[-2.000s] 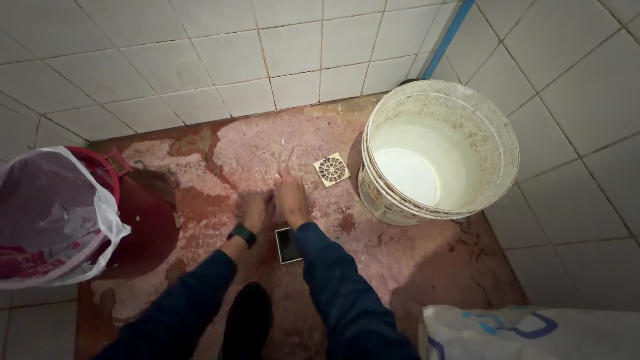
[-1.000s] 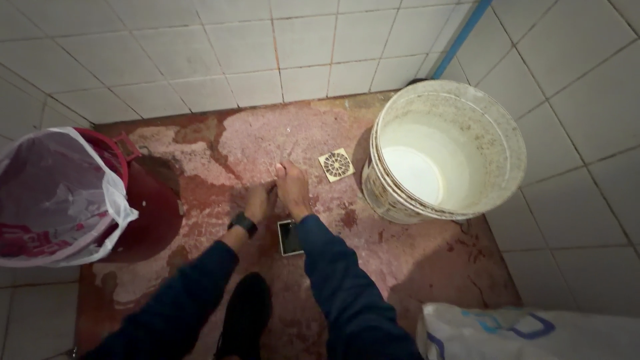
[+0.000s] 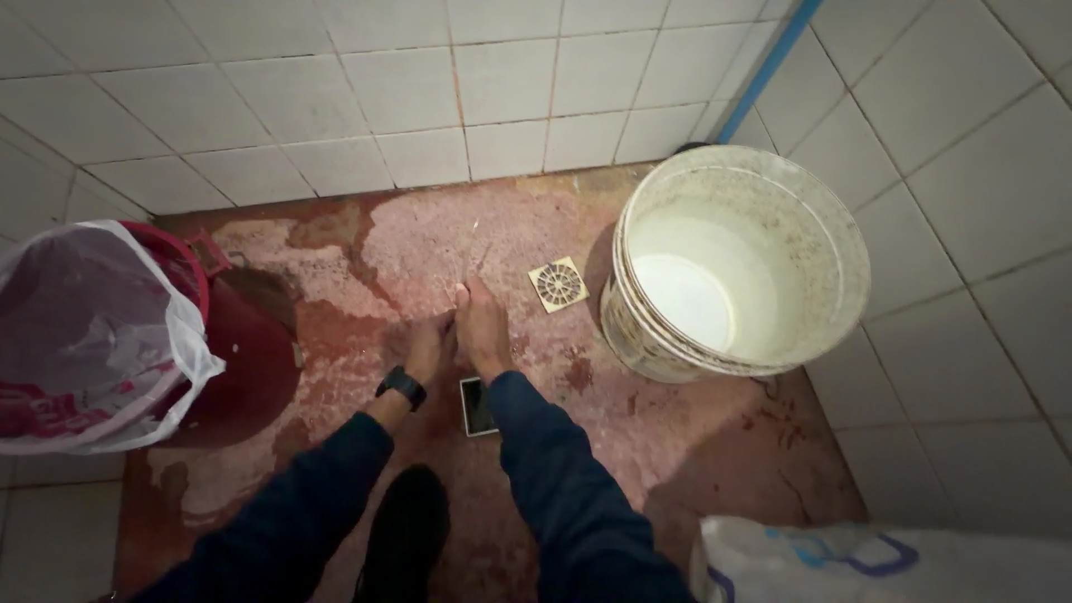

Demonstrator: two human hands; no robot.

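Note:
My left hand [image 3: 429, 345], with a dark watch at the wrist, is low over the reddish floor. Close against it on the right is my right hand [image 3: 483, 327], its fingers curled. A thin, wire-like piece [image 3: 484, 255] seems to extend up from the right fingers; blur hides what it is and which hand holds it. Just below the hands lies a square drain opening [image 3: 478, 408] with a pale frame, partly covered by my right sleeve. The square metal drain grate [image 3: 559, 285] rests on the floor to the right of my hands.
A stained white plastic bucket [image 3: 737, 260] stands at the right by the tiled wall. At the left is a red bin [image 3: 251, 360] lined with a clear plastic bag [image 3: 92, 335]. A blue pipe [image 3: 770, 71] runs down the back corner. A white bag [image 3: 879, 561] is at bottom right.

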